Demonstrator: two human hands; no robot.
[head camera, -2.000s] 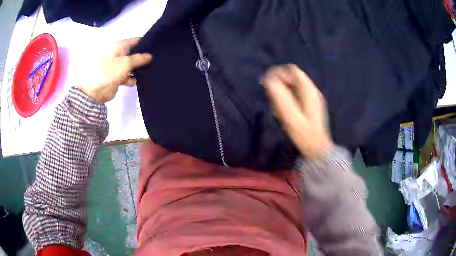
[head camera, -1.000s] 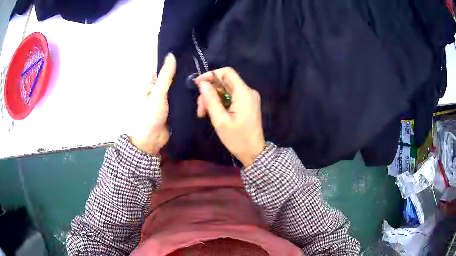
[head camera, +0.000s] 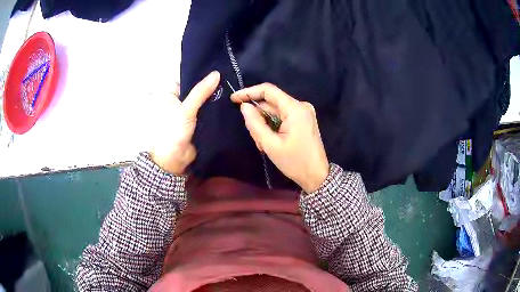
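Note:
A dark garment (head camera: 365,91) covers the table in front of me, with a pale chain-like line (head camera: 234,61) running down it. A small clear disc, perhaps a snap fastener (head camera: 217,93), lies on the cloth. My left hand (head camera: 181,128) is at the garment's left edge, thumb over the cloth beside the disc; its other fingers are washed out or hidden. My right hand (head camera: 291,134) pinches a thin silver needle (head camera: 230,86) just right of the disc, its tip pointing up-left. Greenish thread snips (head camera: 272,120) sit in the right palm. No thread can be made out.
A red dish (head camera: 14,108) with small clear pieces and a blue V-shaped item stands at the left on the white tabletop (head camera: 114,74). More dark cloth (head camera: 85,7) lies at the upper left. White plastic bags (head camera: 476,208) and packs are at the lower right. A reddish apron covers my lap.
Both hands have come together around the clear disc; the left moved onto the garment edge, the right came in from the right. Since one second ago, the right hand has drawn slightly right from the disc.

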